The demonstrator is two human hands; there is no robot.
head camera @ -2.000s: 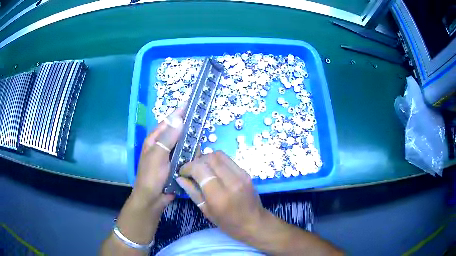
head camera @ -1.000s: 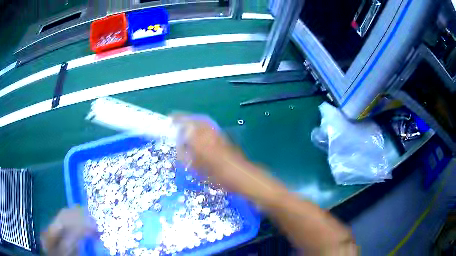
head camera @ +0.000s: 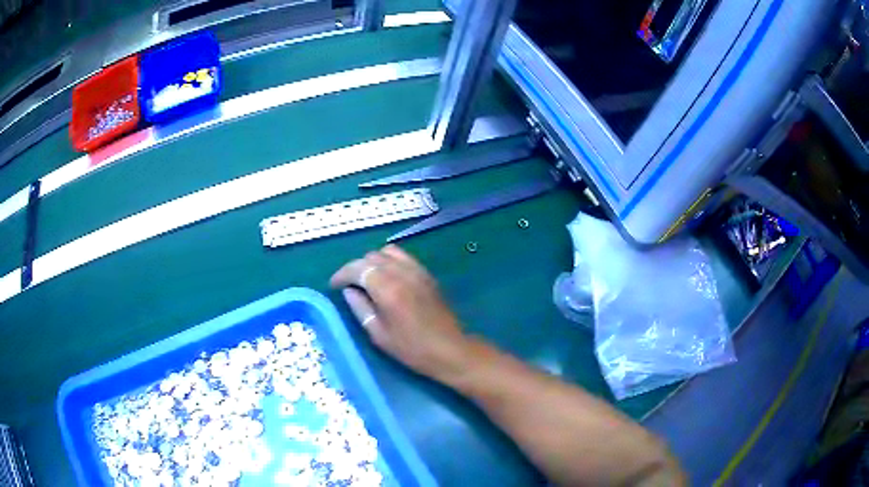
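A pale perforated channel strip (head camera: 348, 217) lies flat on the green surface, its right end between two dark rails (head camera: 476, 204). My right hand (head camera: 395, 302) is just below the strip, apart from it, near the far right corner of the blue tray. It holds nothing visible; its fingers are bent and slightly apart. The blue tray (head camera: 205, 344) at the lower left holds a loose heap of small round silver-white fittings (head camera: 224, 409). My left hand is out of the picture.
The machine (head camera: 657, 143) stands at the upper right. A crumpled clear bag (head camera: 648, 309) lies below it. Small rings (head camera: 472, 247) lie beside the rails. A red bin (head camera: 107, 105) and small blue bin (head camera: 179, 78) stand at the far left. Striped finished strips (head camera: 13, 458) show at the lower left edge.
The strip that my right hand held is now lying by the rails, released. My right hand has drawn back from it. My left hand has left the picture. The view has turned right.
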